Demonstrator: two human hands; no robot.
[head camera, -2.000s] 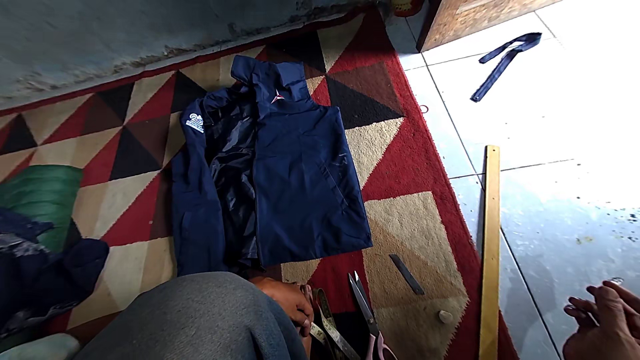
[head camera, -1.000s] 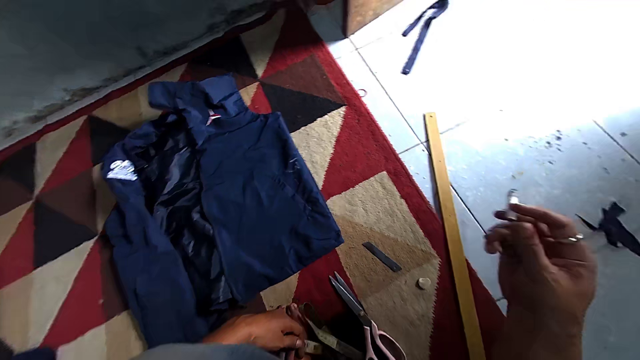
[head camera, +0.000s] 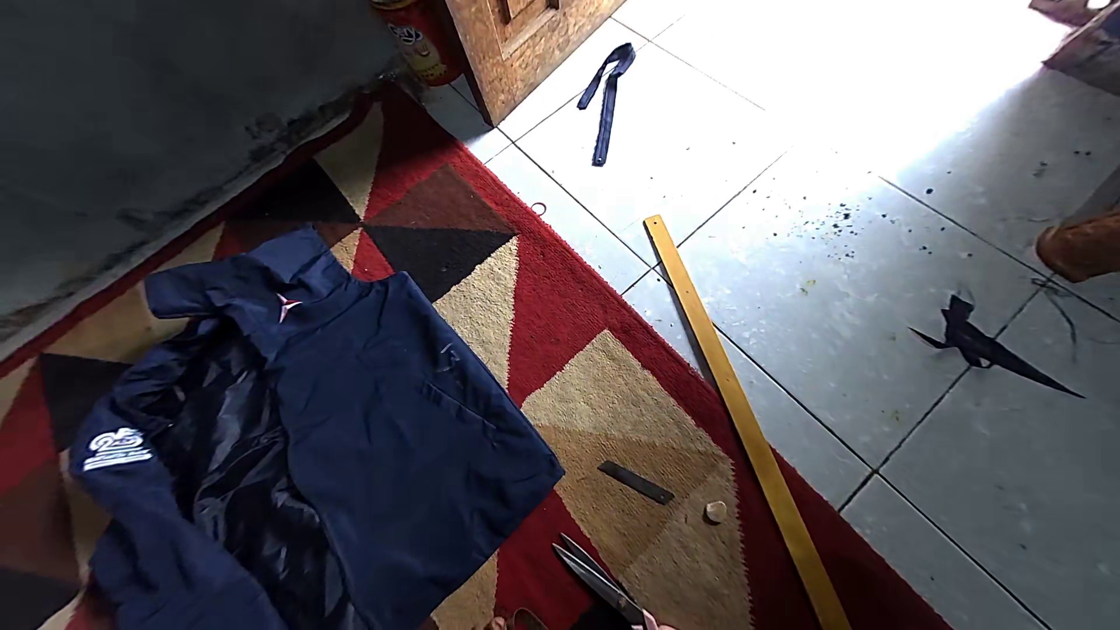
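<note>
Only fingertips of my left hand (head camera: 496, 623) show at the bottom edge, close to the scissors; what they hold is hidden. My right hand is out of view. Metal scissors with pink handles (head camera: 604, 584) lie at the bottom with their blades slightly apart. A navy jacket (head camera: 385, 420) is spread on the patterned rug, its dark lining (head camera: 249, 472) showing. To its right are a small dark flat strip (head camera: 636, 482) and a pale round piece (head camera: 716, 512). A long yellow ruler (head camera: 748, 429) crosses the rug's edge onto the tiles.
A folded navy fabric strip (head camera: 610, 101) and a dark fabric scrap (head camera: 980, 346) lie on the tiled floor. A wooden door (head camera: 525, 52) and a red tin (head camera: 420, 44) stand by the grey wall (head camera: 175, 131). A brown rounded thing (head camera: 1081, 247) enters at right.
My raised right hand, seen a second ago with a small pale thing between its fingers, has left the view. Less of my left hand shows. The view has shifted.
</note>
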